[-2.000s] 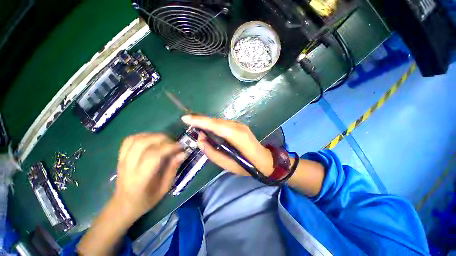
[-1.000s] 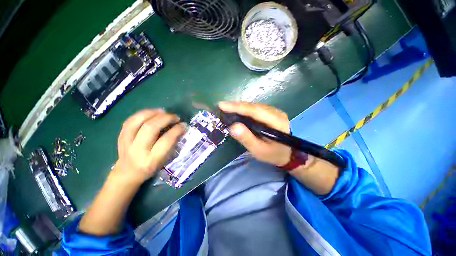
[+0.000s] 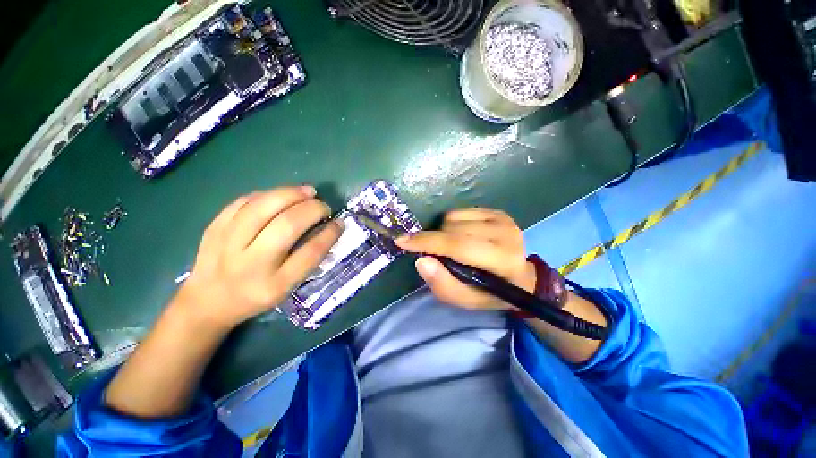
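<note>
A phone board assembly lies slanted on the bench close to my body, its circuitry end at the upper right. My right hand holds the black soldering iron like a pen; its thin metal tip is over the board's circuitry. My left hand is at the board's left side, with its fingers bent and the fingertips beside the board. A thin dark item shows between its fingertips; what it is cannot be told. The left hand covers part of the board's left edge.
A loose pile of small wired components and a narrow phone assembly lie at left. A larger phone assembly lies by the white rail. A tub of silvery granules, a fan and cables stand beyond.
The view has shifted. The board, partly hidden earlier, now shows more. My right hand has brought the iron's tip from beyond the board to over its circuitry. My left hand stays beside the board.
</note>
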